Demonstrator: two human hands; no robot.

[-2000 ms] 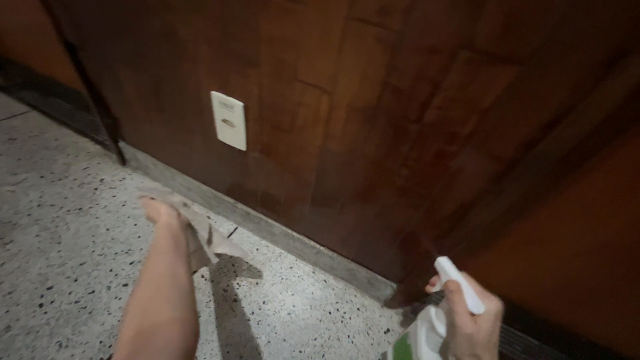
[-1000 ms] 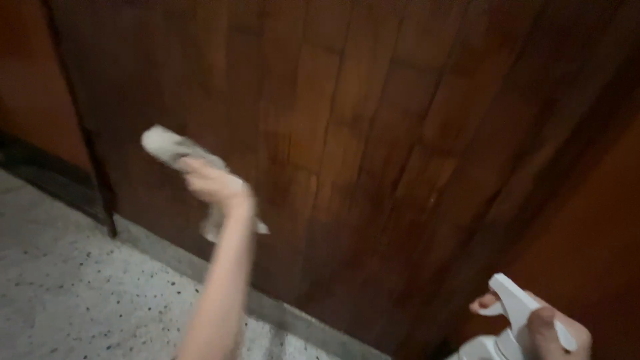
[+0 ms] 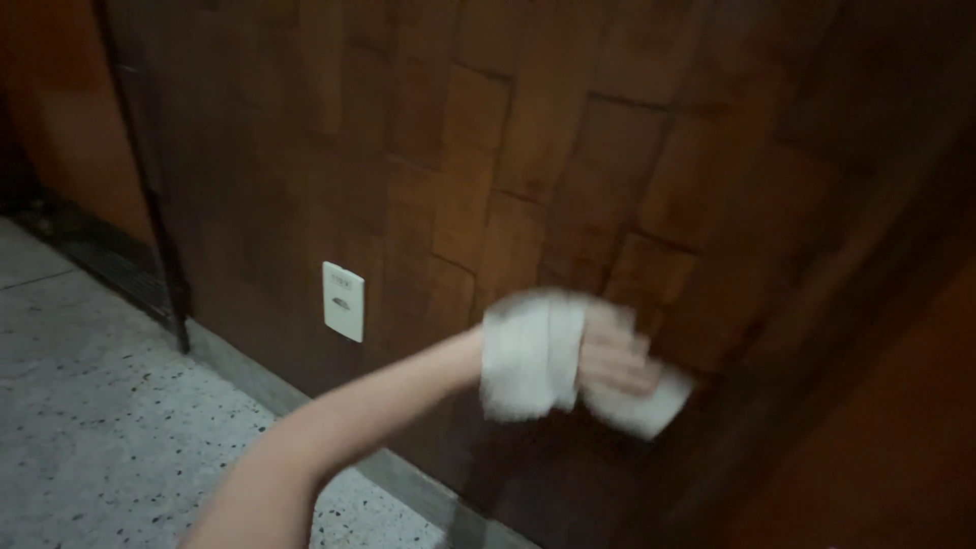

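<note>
My left hand [image 3: 616, 352] is blurred and reaches across to the right, against or just in front of the dark wood-panelled wall [image 3: 488, 168]. It grips a whitish cloth [image 3: 528, 357]; part of the cloth drapes back over the wrist and another part shows below the fingers. Whether the cloth touches the wood cannot be told. My right hand is out of the picture, and so is the spray bottle.
A white wall outlet plate [image 3: 343, 301] is set low in the panelling. Along the wall's foot runs a grey baseboard [image 3: 415, 476] above the speckled terrazzo floor [image 3: 152, 457]. A dark floor grate [image 3: 114, 263] lies at the left by an orange wall [image 3: 84, 137].
My left hand has swept with the cloth from the left part of the wall toward the right. My right hand and the white spray bottle, seen earlier at lower right, have left the view.
</note>
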